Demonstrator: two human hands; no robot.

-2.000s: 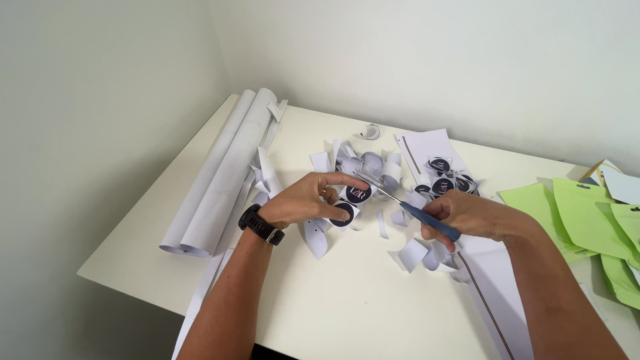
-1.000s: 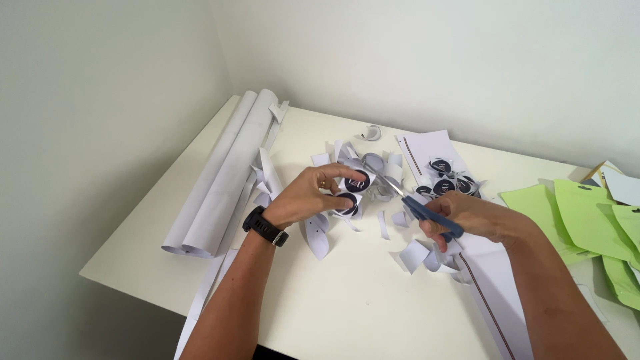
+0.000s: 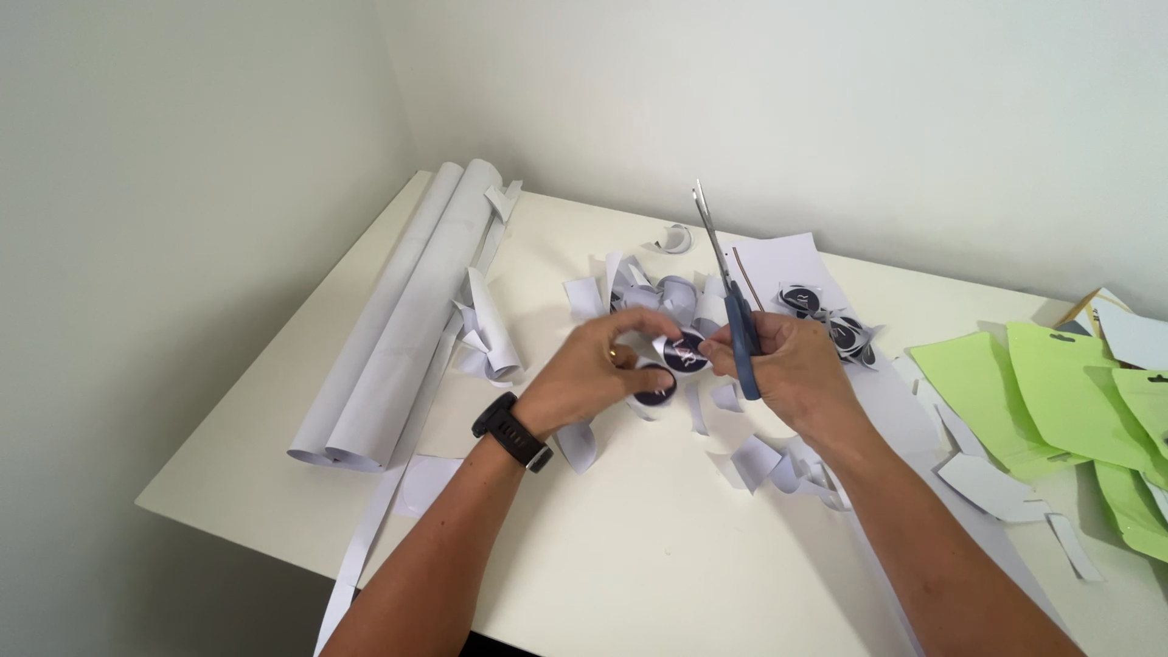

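My left hand (image 3: pixel 598 370), with a watch on its wrist, pinches a dark round sticker (image 3: pixel 654 385) on white paper under its thumb. A second dark round sticker (image 3: pixel 684 351) lies between both hands; the fingertips of my right hand (image 3: pixel 789 365) touch its right edge. That hand also holds blue-handled scissors (image 3: pixel 744 342), blades pointing up and away. Curled white paper scraps (image 3: pixel 677 297) are heaped just beyond my left hand. More round stickers (image 3: pixel 844 336) sit in a small pile right of my right hand, on a white sheet (image 3: pixel 789 255).
Two long paper rolls (image 3: pixel 411 319) lie on the left of the white table (image 3: pixel 593 584), with paper strips beside them. Light green pouches (image 3: pixel 1063 392) overlap at the right. Loose scraps (image 3: pixel 776 470) lie near my right forearm. A wall (image 3: pixel 776 109) stands behind the table.
The scissors have swung from pointing at the stickers to pointing up and away from me. My right hand's fingertips have come to the edge of one sticker.
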